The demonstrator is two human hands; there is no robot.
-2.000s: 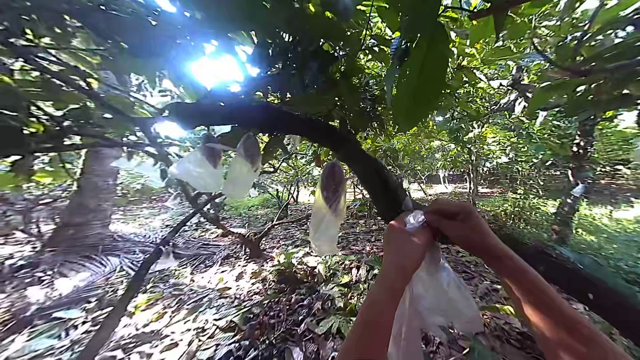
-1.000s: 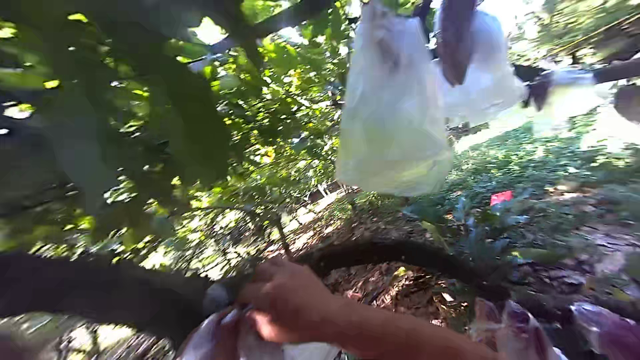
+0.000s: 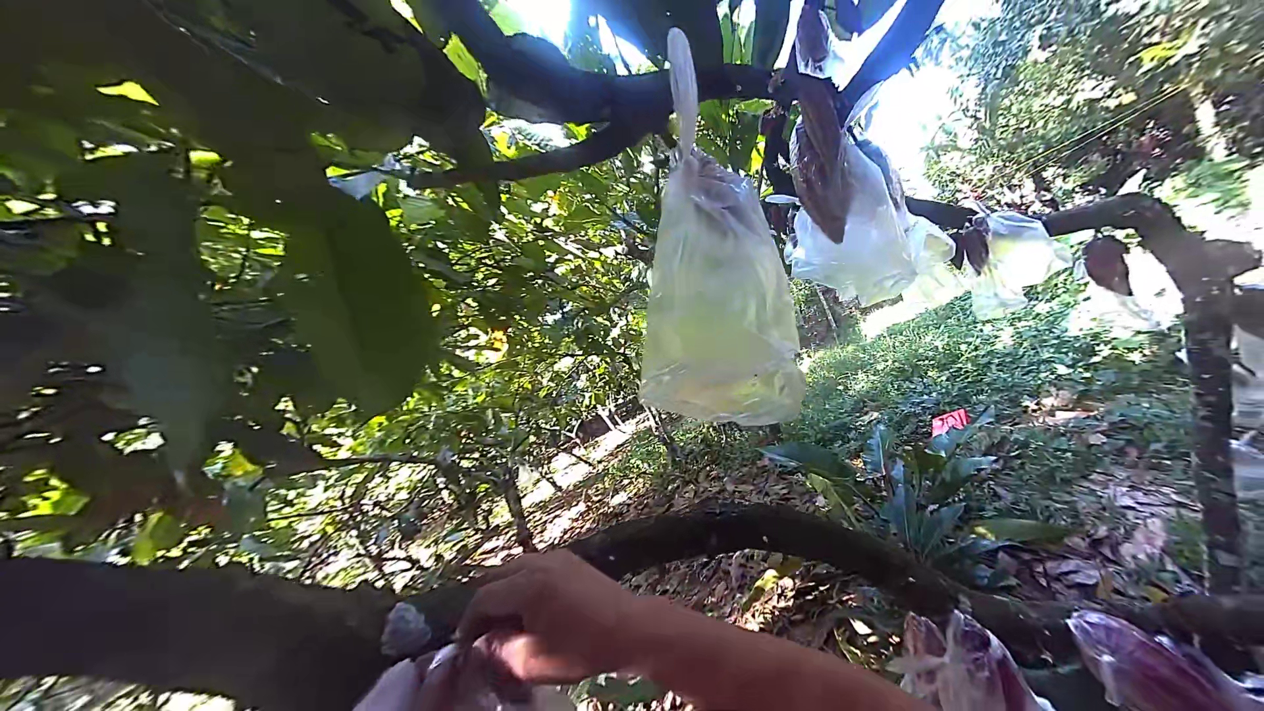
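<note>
My right hand reaches in from the lower right, its fingers closed on the gathered top of a clear plastic bag just below a thick dark branch. A small whitish knob shows on the branch beside the fingers. My left hand cannot be made out; the lower edge cuts off the view there. Above hangs a knotted clear bag from an upper limb. Right of it, a reddish-brown cacao pod hangs by another bag. Bag-wrapped pods sit at the lower right.
A curved branch crosses beyond my hand. More bagged pods hang along a limb at the right, by an upright stem. Large dark leaves fill the left. A red marker bearing writing stands among low plants.
The view has swung far from that of two seconds ago, when both my hands were at a bag's top by a branch. Since one second ago my right hand stays at the bag below the branch.
</note>
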